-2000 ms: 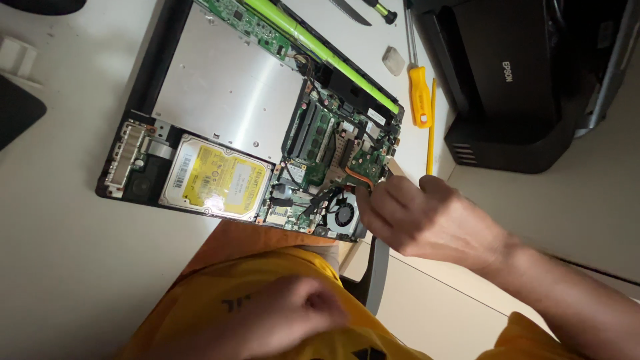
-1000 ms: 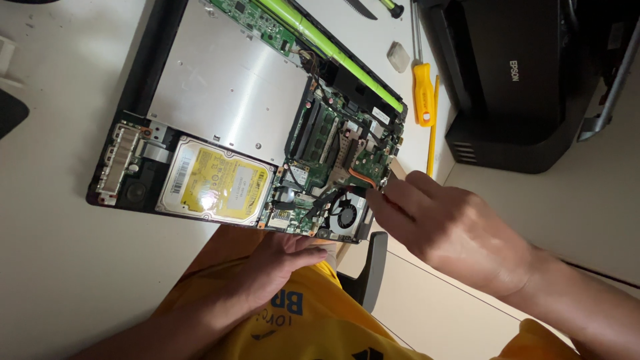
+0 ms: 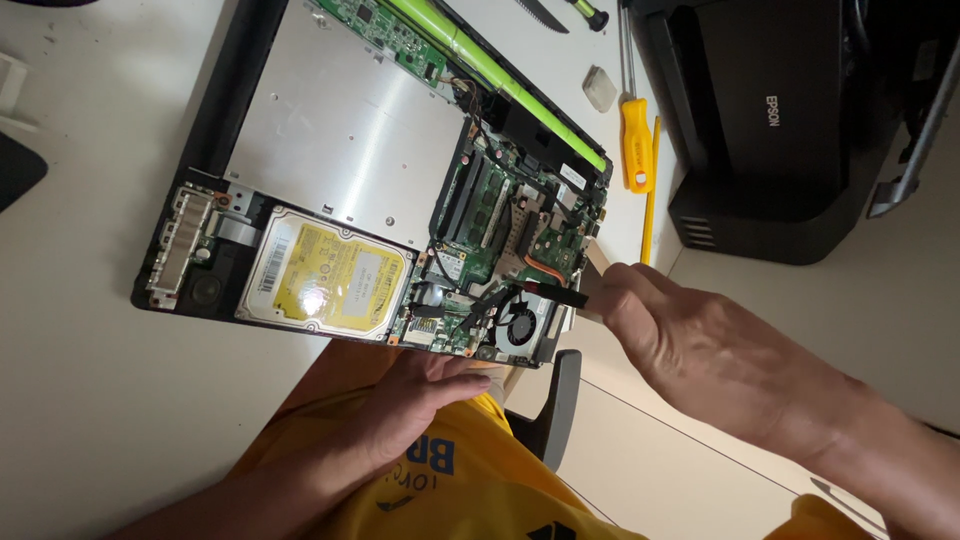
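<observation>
An opened laptop base (image 3: 352,135) lies on the white table, its insides bare. At its lower left sits a hard drive (image 3: 328,271) with a yellow label; at its lower right are a cooling fan (image 3: 519,326) and a copper heat pipe (image 3: 546,268). My right hand (image 3: 675,337) holds a thin dark tool (image 3: 556,293) whose reddish end reaches over the board beside the fan. What kind of tool it is, I cannot tell. My left hand (image 3: 431,394) is at the laptop's near edge, palm up, its fingers partly hidden beneath the base and its thumb outside.
Beyond the laptop lie a yellow-handled screwdriver (image 3: 637,146), a yellow stick (image 3: 651,210), a small whitish block (image 3: 599,88), a serrated blade (image 3: 544,13) and a green and black tool (image 3: 589,13). An Epson printer (image 3: 757,112) stands at the right. A black armrest (image 3: 559,409) is below the table edge.
My left hand has gone from in front of the shirt to the laptop's near edge. The dark tool in my right hand now shows over the board near the fan.
</observation>
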